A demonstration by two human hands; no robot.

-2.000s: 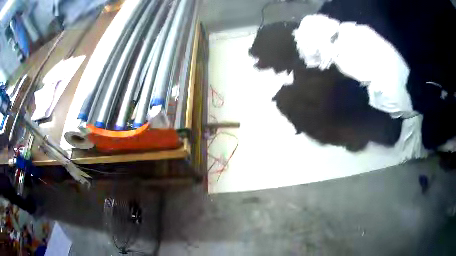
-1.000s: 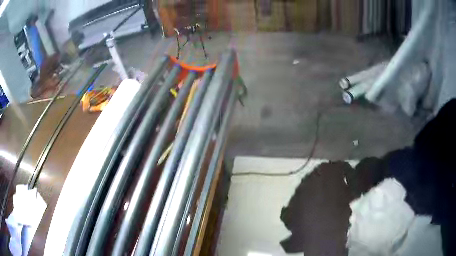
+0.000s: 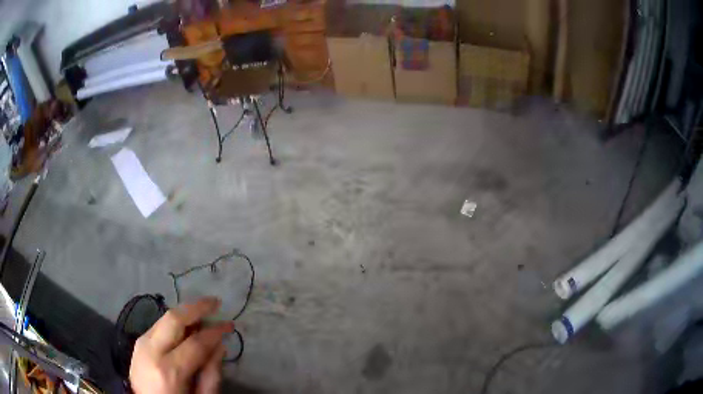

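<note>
My left hand (image 3: pixel 181 350) is bare and slightly blurred at the lower left, above the floor. Its fingers are bent and a little apart, pointing up and right, with nothing visible in them. A thin black cable (image 3: pixel 250 281) lies looped on the concrete floor behind and beside the fingers. My right hand is not in view. At the lower-left corner, part of a table shows metal strips (image 3: pixel 31 285) and an orange item (image 3: pixel 38 377), cut off by the frame edge.
A chair (image 3: pixel 250 73) with thin dark legs stands before an orange wooden desk (image 3: pixel 308 50). Cardboard boxes (image 3: pixel 428 77) stand at the back. White sheets (image 3: pixel 139 183) lie on the floor. Long white rolls (image 3: pixel 617 269) lie at the right, near another dark cable (image 3: pixel 512 354).
The view has moved off the tubes on the table and the dark and white fabric, onto the open floor, chair and boxes. My left hand has come into view at the lower left.
</note>
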